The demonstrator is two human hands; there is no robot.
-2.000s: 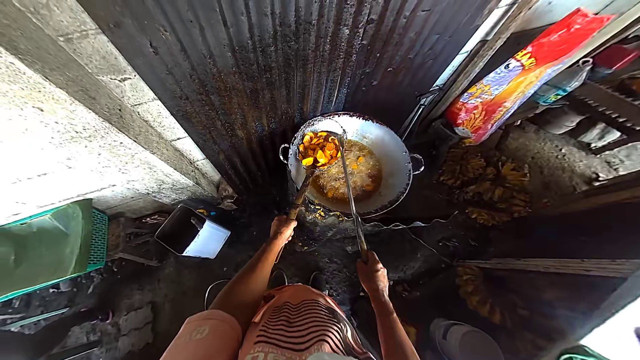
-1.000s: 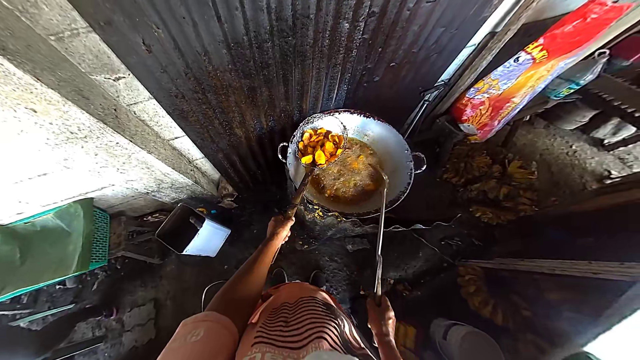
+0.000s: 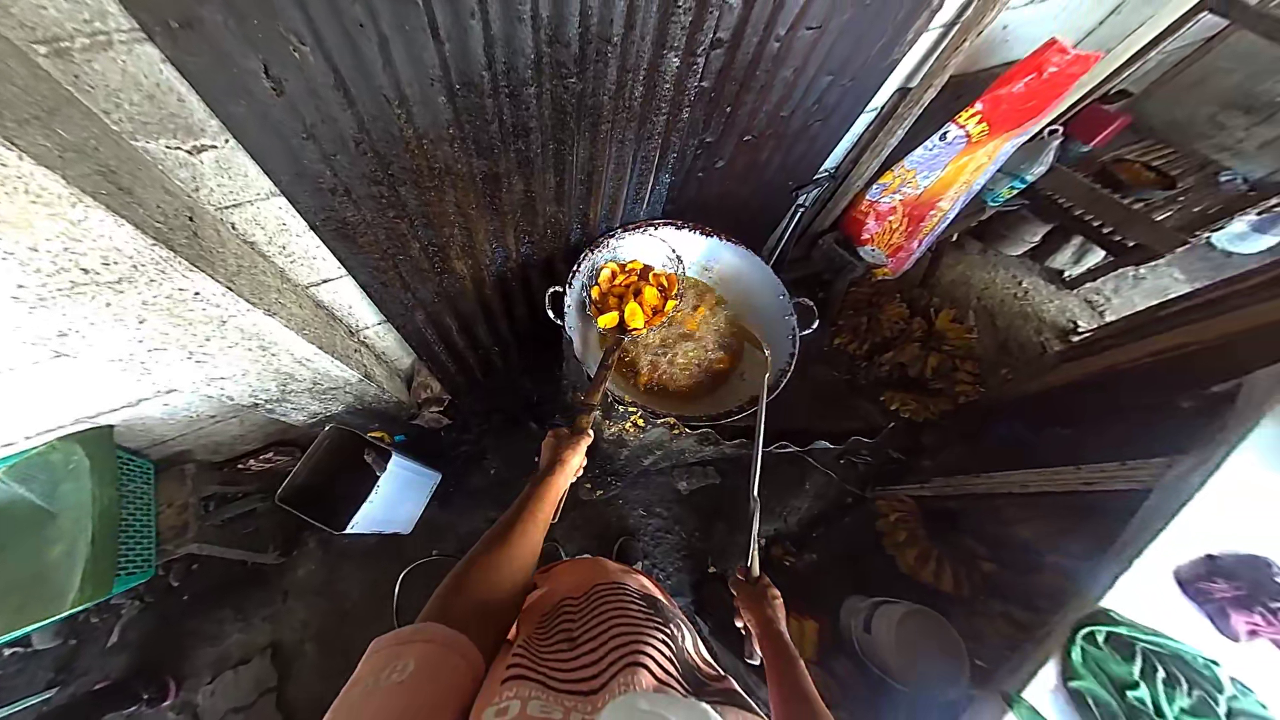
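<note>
A wide white enamel wok with dark chipped edges holds bubbling oil. My left hand is closed on the handle of a wire skimmer. Yellow-orange fried pieces, which look like banana, fill its basket over the wok's left side. Lower at the right, my right hand grips the end of a long metal utensil; its far tip reaches into the oil at the right side, its shape hard to tell.
Behind the wok rises a sooty corrugated metal sheet. Banana bunches and a red printed bag are at right. An open square tin and a green crate stand left; a white bucket is at lower right.
The utensil in my right hand has swung from the wok's middle to its right side, and that hand has moved lower. The loaded skimmer has shifted slightly right since the oldest frame.
</note>
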